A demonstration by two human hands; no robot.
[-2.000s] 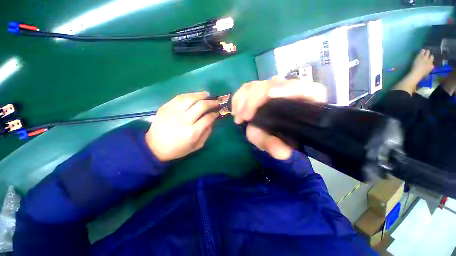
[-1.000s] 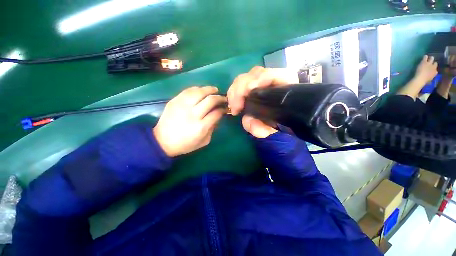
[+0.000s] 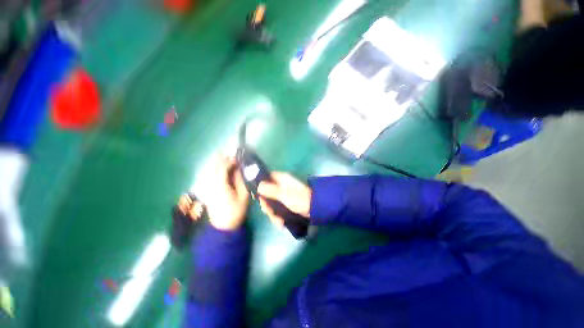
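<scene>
The frame is heavily blurred. My right hand (image 3: 285, 194) is closed around a long black object that looks like the electric screwdriver (image 3: 251, 168), tilted from upper left to lower right. A thin dark curved piece rises above its upper end. My left hand (image 3: 224, 195) is against the upper left side of the black object; whether it grips anything is unclear. A black clamp-like part (image 3: 182, 225) with copper tips shows just left of my left hand. Another black part (image 3: 256, 35) with an orange-copper tip lies at the top.
A white box-like feeder (image 3: 326, 106) stands to the upper right, with a dark cable beside it. Small red and blue plugs (image 3: 168, 122) lie on the green bench. Red and blue shapes are at far left. Another person's dark sleeve (image 3: 551, 70) is at upper right.
The view has turned and shifted, showing more bench at left. The black tool no longer points across the right side and appears smaller and lower. The feeder appears rotated.
</scene>
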